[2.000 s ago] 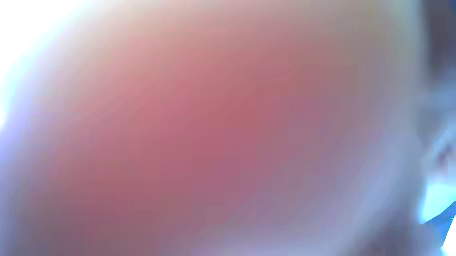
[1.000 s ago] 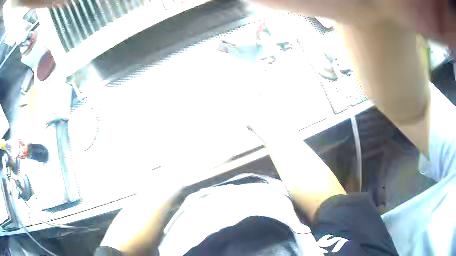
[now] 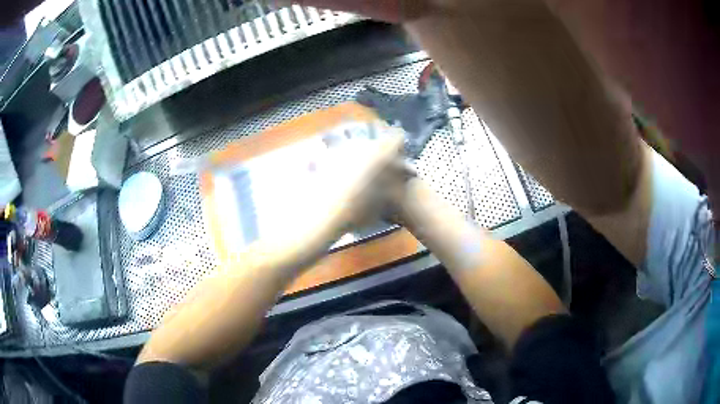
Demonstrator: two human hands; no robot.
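Note:
An orange-bordered fixture lies on the perforated bench. Inside its border is a bright white area, perhaps a panel, washed out by glare. My left hand reaches across it from the lower left. My right hand meets it near the fixture's right side. Both hands are blurred and overlap, so their fingers and anything between them cannot be made out. A dark grey crumpled thing, perhaps gloves, lies just behind them, with a red and dark tool, perhaps a sander, beside it.
Another person's arm with a light blue sleeve reaches across the upper right, close to the camera. A slotted rack stands behind. At left are a pale blue round disc, a dark tray and a small box.
The first view was covered by a reddish blur. Since the second, the glare has lessened, the fixture shows, and my hands have come together over its right part.

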